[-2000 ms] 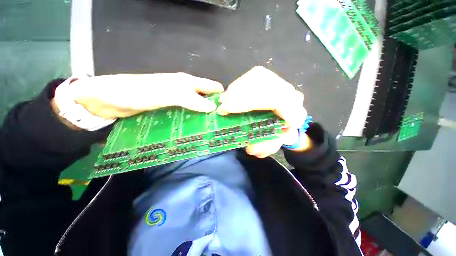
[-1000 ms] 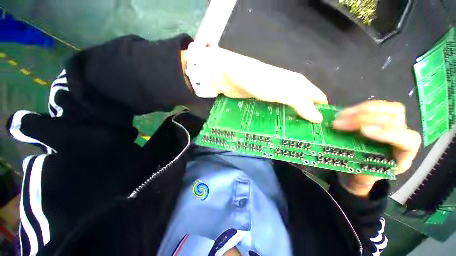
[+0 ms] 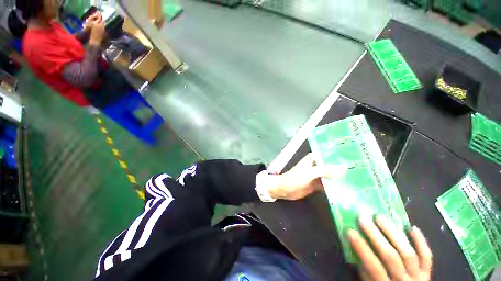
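A green PCB panel (image 3: pixel 357 170) is held over the dark mat, its long side running from upper left to lower right. My left hand (image 3: pixel 299 180) grips its left edge, the fingertips blurred by glare. My right hand (image 3: pixel 391 249) is at its near end, with spread fingers over the face; the thumb is hidden. A black tray (image 3: pixel 404 144) lies partly hidden behind the panel, with a few tiny specks inside.
A black box (image 3: pixel 475 99) holds gold bits at the upper right. Loose green panels lie beyond (image 3: pixel 393 65), at the right edge (image 3: pixel 488 138) and at lower right (image 3: pixel 467 222). A person in red (image 3: pixel 55 63) is beside a blue stool (image 3: pixel 134 115) at upper left.
The view has swung left and up, bringing the floor and other person into sight. The panel has turned from crosswise to steep, its face now towards the camera. My right fingers are more spread.
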